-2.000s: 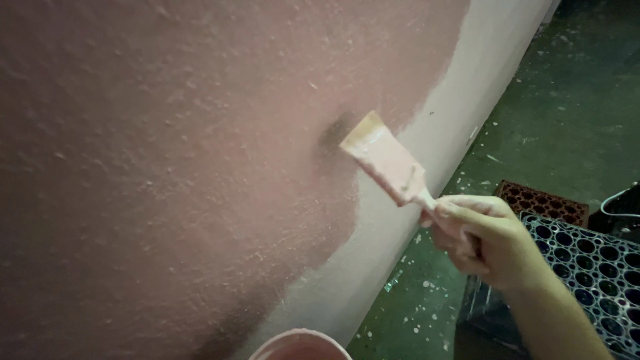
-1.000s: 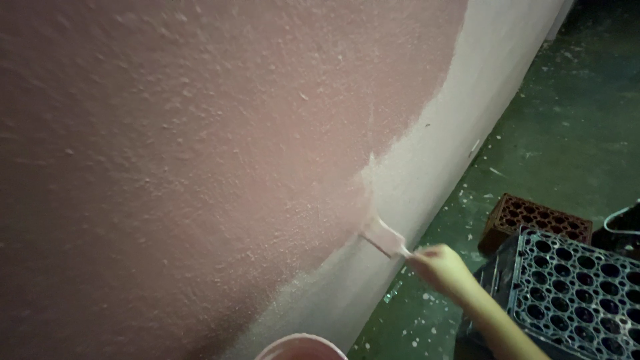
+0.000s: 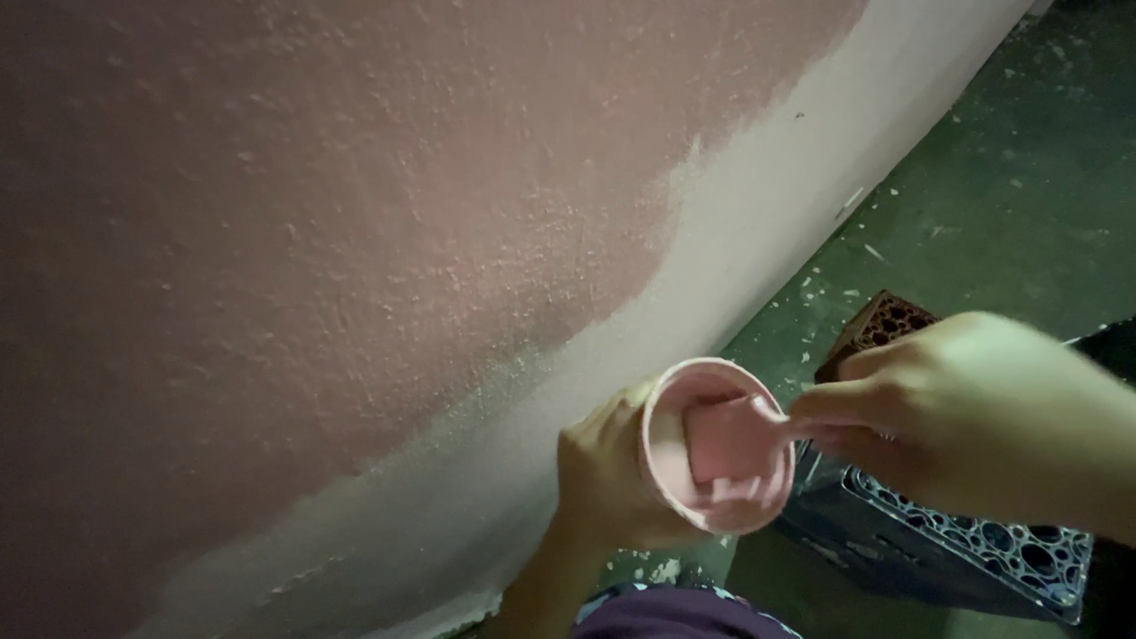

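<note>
My left hand (image 3: 603, 484) is wrapped around a cup-like container (image 3: 652, 417) of pink paint, its open top tilted toward me. Inside it lies the head of a flat paintbrush (image 3: 732, 439), coated in pink. The brush's handle is gripped by my right hand (image 3: 896, 408), at the container's right rim. Left of both hands is a rough wall (image 3: 399, 222), pink over its upper part, with a pale band (image 3: 737, 231) along its foot. The fingertips of my left hand are hidden behind the container.
A dark plastic crate (image 3: 941, 541) with a pattern of round holes stands below my right forearm, and a reddish-brown crate-like block (image 3: 874, 333) is behind it. The green floor (image 3: 1003, 204) is spotted with pale paint flecks. Purple cloth (image 3: 683, 614) shows at the bottom edge.
My right hand has moved the brush from the wall's pink edge into the container. The container has come further into view, and my left hand now shows around it.
</note>
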